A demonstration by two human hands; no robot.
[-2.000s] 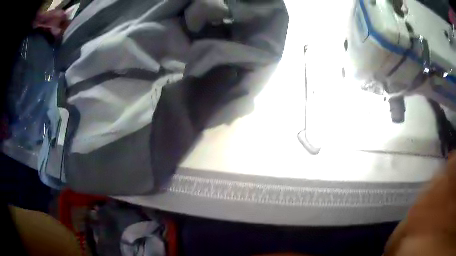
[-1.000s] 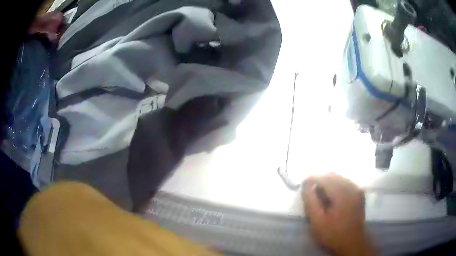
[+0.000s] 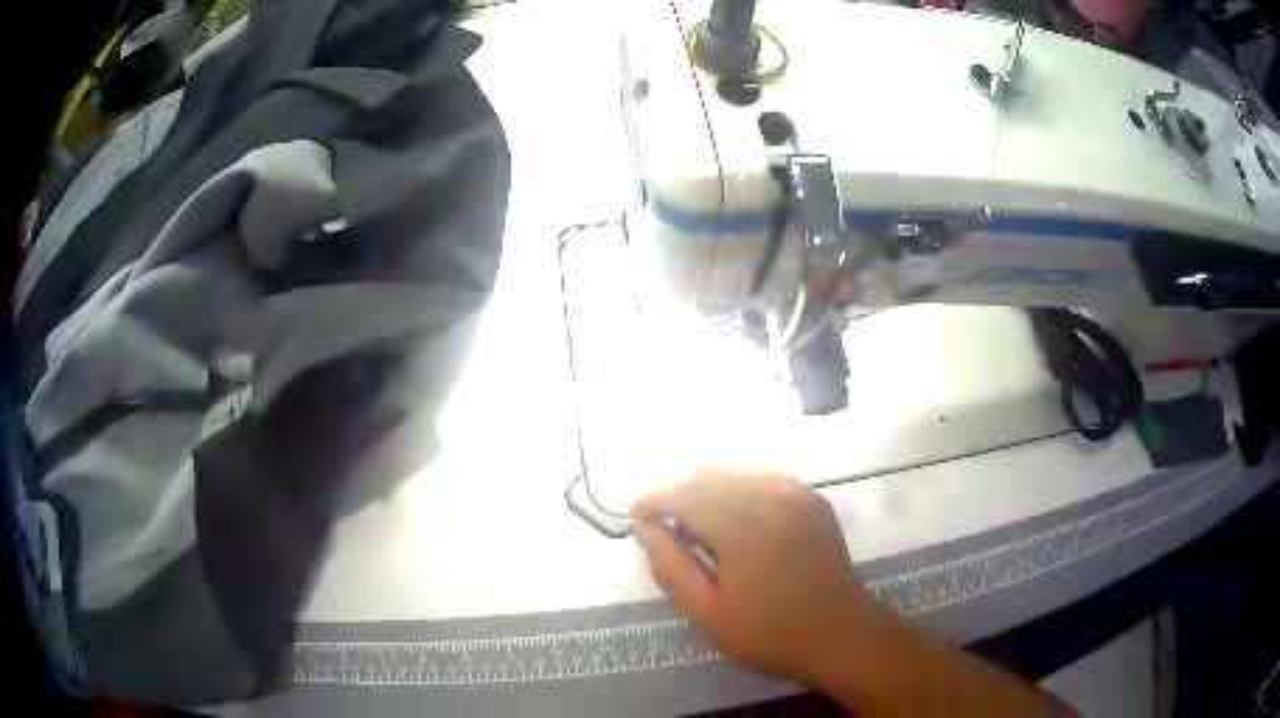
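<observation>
My right hand rests on the white machine bed at the front corner of the outlined cover plate, fingers curled together. A small dark shape shows between thumb and fingers; I cannot tell if it is a held object or a gap. The white sewing machine head with a blue stripe stands behind the hand, with a dark cylindrical attachment beside the brightly lit, washed-out needle area. The dark grey garment with pale reverse lies heaped at the left, apart from the hand. My left hand is not in view.
Black looped handles, likely scissors, lie under the machine arm, near a dark green patch. A grey ruler strip runs along the table's front edge. Cluttered items show at the back left.
The view has swung right, so garment and machine sit further left in the picture. My right hand came in from the lower right edge to the cover plate's corner. The yellow-brown shape at lower left is gone.
</observation>
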